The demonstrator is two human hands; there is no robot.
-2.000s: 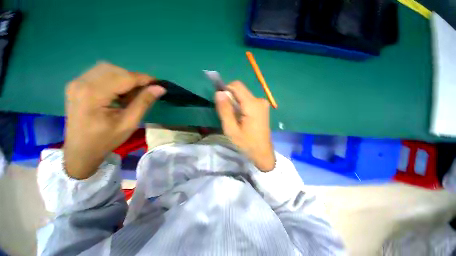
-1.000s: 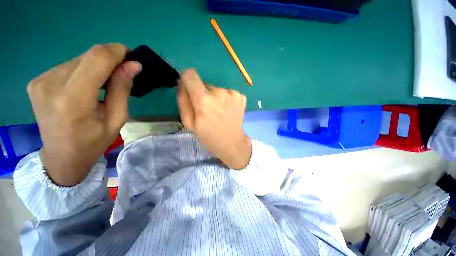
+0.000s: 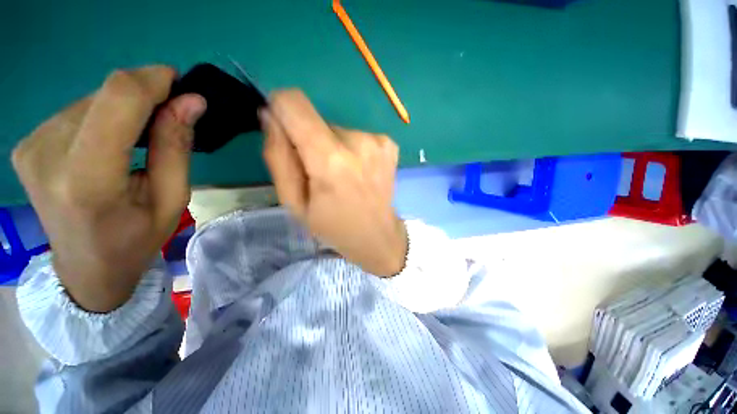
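Note:
A small black plastic part [image 3: 216, 109] is held above the green mat at the left. My left hand [image 3: 113, 154] grips its left end between thumb and fingers. My right hand [image 3: 335, 174] is at the part's right edge and holds a thin blade [image 3: 242, 73], which shows edge-on along the part's upper right side. The blade's handle is hidden in my right hand. An orange pointed stick [image 3: 372, 61] lies on the mat, up and right of my right hand.
The green mat [image 3: 549, 81] ends along a front edge. A white board [image 3: 705, 97] with a dark device lies at the far right. A tiny white scrap [image 3: 422, 155] sits near the mat edge. Blue [image 3: 586, 187] and red [image 3: 659, 190] stools stand below.
The black part, first seen nearly edge-on, now shows a broad face. The blade has moved from beside the part to its edge. The view has shifted, leaving the blue tray almost out of frame.

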